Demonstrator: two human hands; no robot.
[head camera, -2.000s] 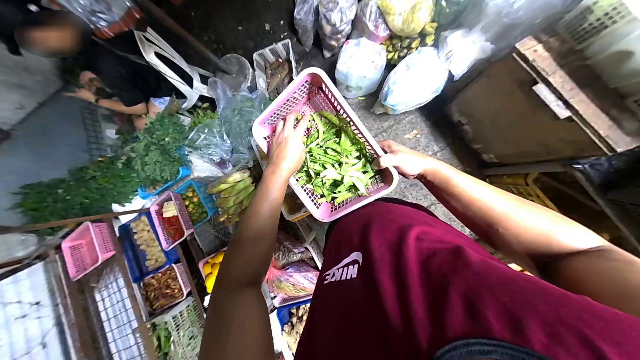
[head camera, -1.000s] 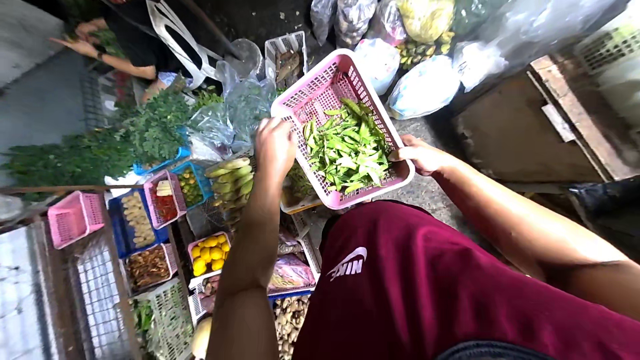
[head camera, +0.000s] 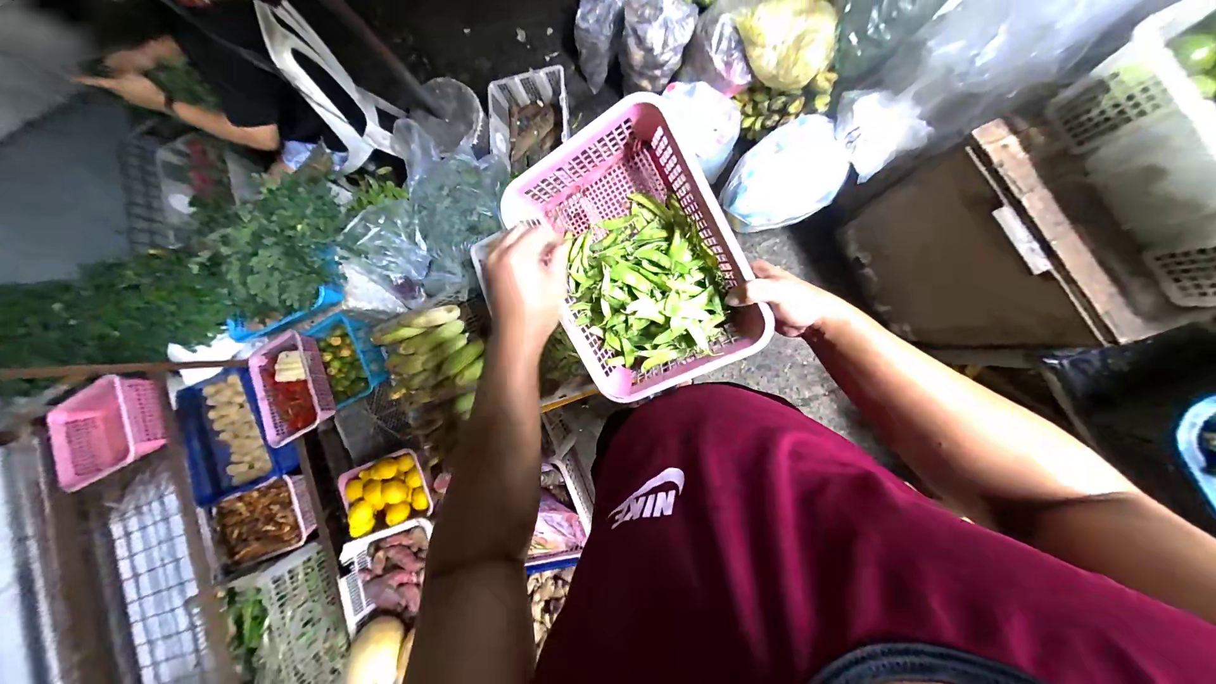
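A pink plastic basket (head camera: 750, 237) with a pale rim is tilted in front of my shorts. Flat green bean pods (head camera: 655, 285) lie heaped in its lower part, while its upper end shows bare mesh. My right hand (head camera: 774, 296) grips the basket's right side near the lower corner, thumb over the rim. At the left rim is my left hand (head camera: 524, 275), its fingers bent beside the pods; whether they pinch a pod or the rim cannot be told. Part of another pale container shows behind the basket's left edge.
Left of me stand baskets of yellow lemons (head camera: 385, 492), brown roots (head camera: 256, 521) and long green vegetables (head camera: 427, 356). Leafy greens (head camera: 275, 237) lie beyond. A person's hand (head camera: 133, 87) shows near a white plastic chair (head camera: 313, 76). Filled plastic bags (head camera: 788, 171) sit ahead; a wooden crate (head camera: 959, 256) is at right.
My left hand was inside the basket over the pods two seconds ago and is now at the left rim. My right hand keeps its hold on the basket.
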